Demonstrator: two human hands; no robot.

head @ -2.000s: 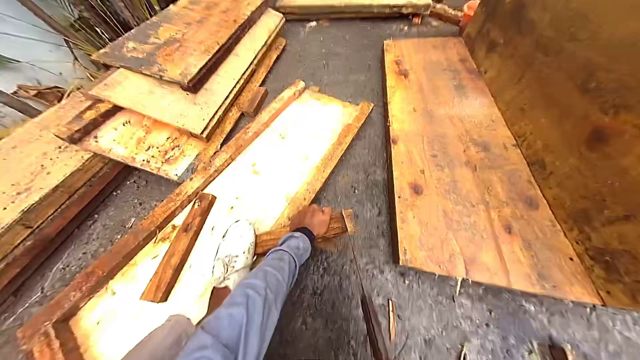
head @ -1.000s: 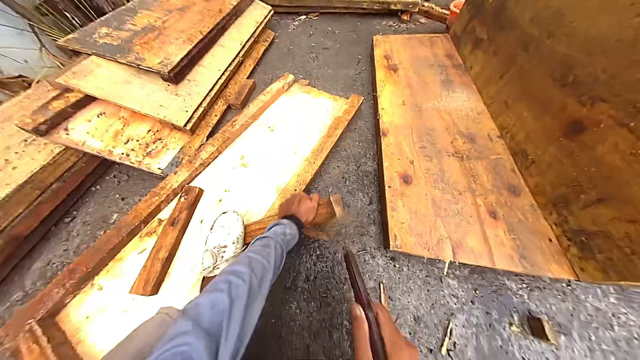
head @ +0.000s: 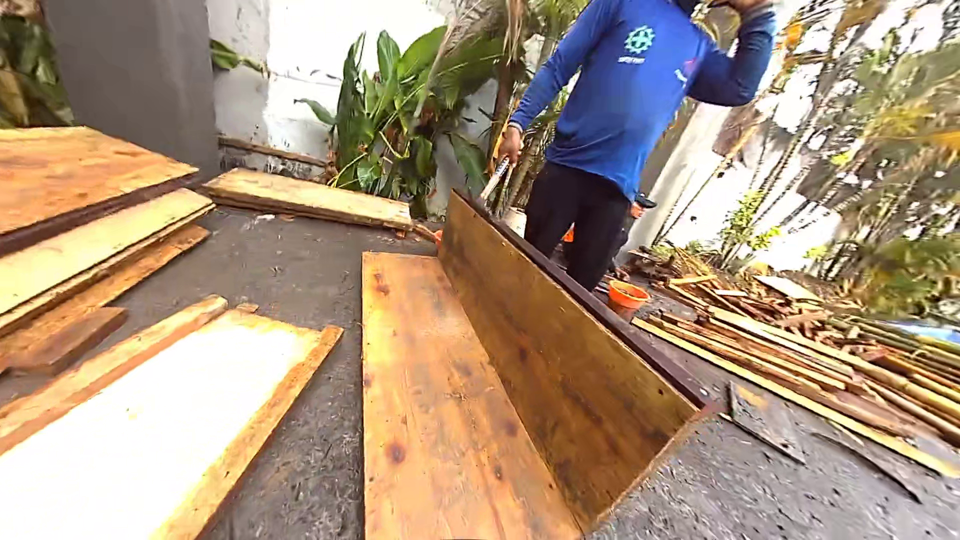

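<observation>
Neither of my hands shows in the head view now, so what they hold is hidden. At the lower left lies a pale wooden panel [head: 187, 405] with wooden battens along its edges. Right of it, a stained plywood board [head: 427, 397] rests flat on the dark ground. A darker plywood panel [head: 555, 352] stands on edge along that board's right side, its long upper rim facing a co-worker in a blue shirt [head: 611, 97]. The co-worker's lowered hand [head: 510, 144] holds a tool, partly hidden behind the panel.
Stacked boards [head: 90, 225] lie at the left, and more planks [head: 307, 196] lie before the wall. An orange bucket [head: 628, 294] is behind the standing panel. Piled timber strips and poles [head: 810, 352] cover ground at the right, near plants.
The view has swung up and to the right, bringing in the co-worker and timber pile. My hands, seen earlier at a short wood piece and a dark tool, have left the view.
</observation>
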